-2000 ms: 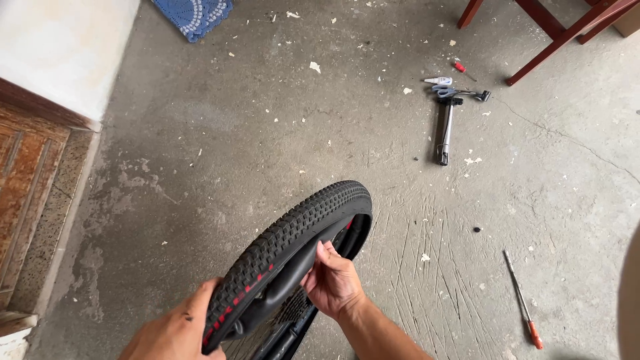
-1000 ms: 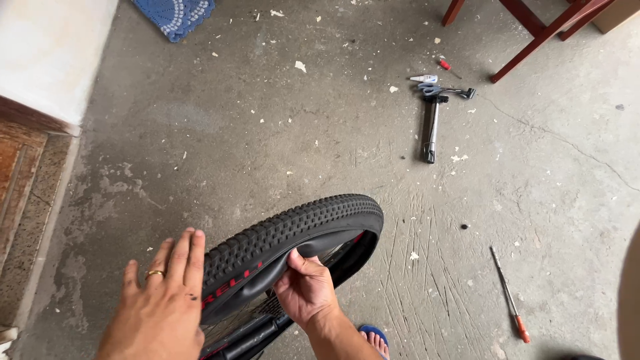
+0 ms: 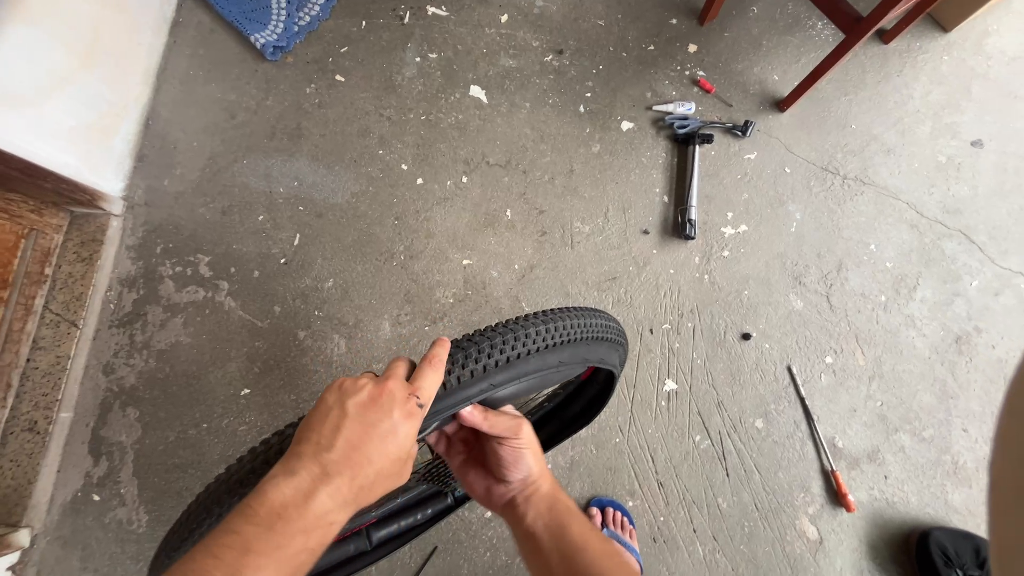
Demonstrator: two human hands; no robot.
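Observation:
A bicycle wheel with a knobby black tyre [image 3: 552,332] stands tilted at the lower middle. My left hand [image 3: 364,432] lies over the tyre's tread and near sidewall, its fingers curled around them. Just right of it, my right hand [image 3: 492,452] pinches at the tyre's edge with thumb and fingers. A black inner tube [image 3: 520,388] bulges out between the tyre's edge and the rim beside my right thumb. Spokes and a rear cassette [image 3: 436,474] show behind my hands. The fingertips of my right hand are partly hidden.
On the floor lie a hand pump [image 3: 691,188], grey-handled scissors [image 3: 684,124], a small white bottle [image 3: 674,107], a red-handled screwdriver [image 3: 706,85] and an orange-handled screwdriver [image 3: 840,488]. A foot in a blue flip-flop [image 3: 614,524] is near the wheel. Red wooden legs [image 3: 832,64] stand at upper right.
My left hand, spread flat at the tyre's left side a second ago, has moved right along the tyre and curled over it, close to my right hand.

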